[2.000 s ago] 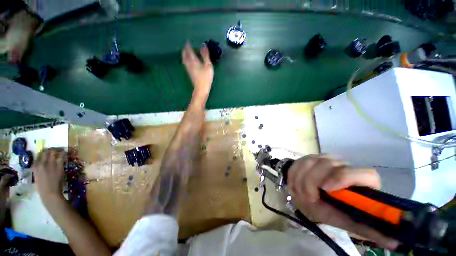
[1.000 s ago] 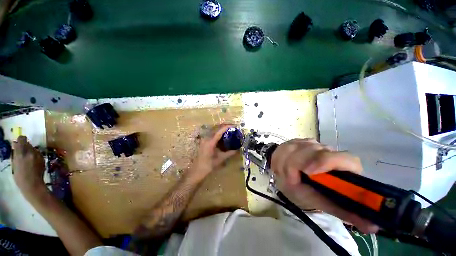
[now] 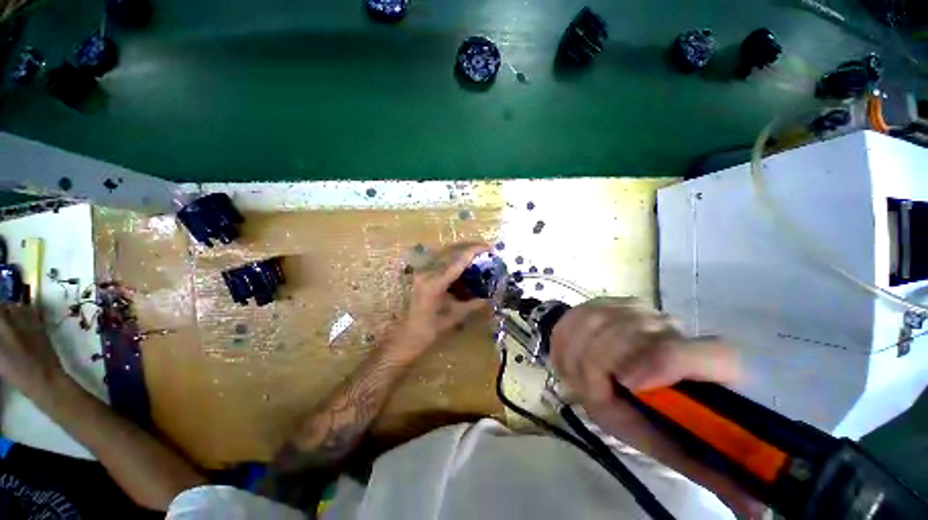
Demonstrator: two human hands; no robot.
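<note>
My left hand [image 3: 440, 297] holds a small dark motor-like unit [image 3: 482, 274] over the right part of the brown board, its round patterned end face showing. My right hand [image 3: 621, 355] grips the electric screwdriver [image 3: 712, 432], black with an orange panel, lying slantwise. Its silvery nozzle [image 3: 517, 313] is at the unit's right side; whether they touch cannot be told. A black cable hangs beside the nozzle. Two more dark ribbed units, an upper one [image 3: 211, 218] and a lower one [image 3: 254, 280], lie on the board's left part.
The green conveyor belt [image 3: 305, 112] carries several dark units. A white box [image 3: 773, 274] with a clear tube stands at the right. Small dark dots lie on the brown board [image 3: 305, 396] and cream sheet [image 3: 590, 234]. A white scrap [image 3: 342, 327] lies mid-board. Another person's arm [image 3: 102, 437] is at left.
My left hand has come back from the belt and now holds a unit beside the nozzle. Belt units have shifted left. In the last second, the neighbour's hand has moved left.
</note>
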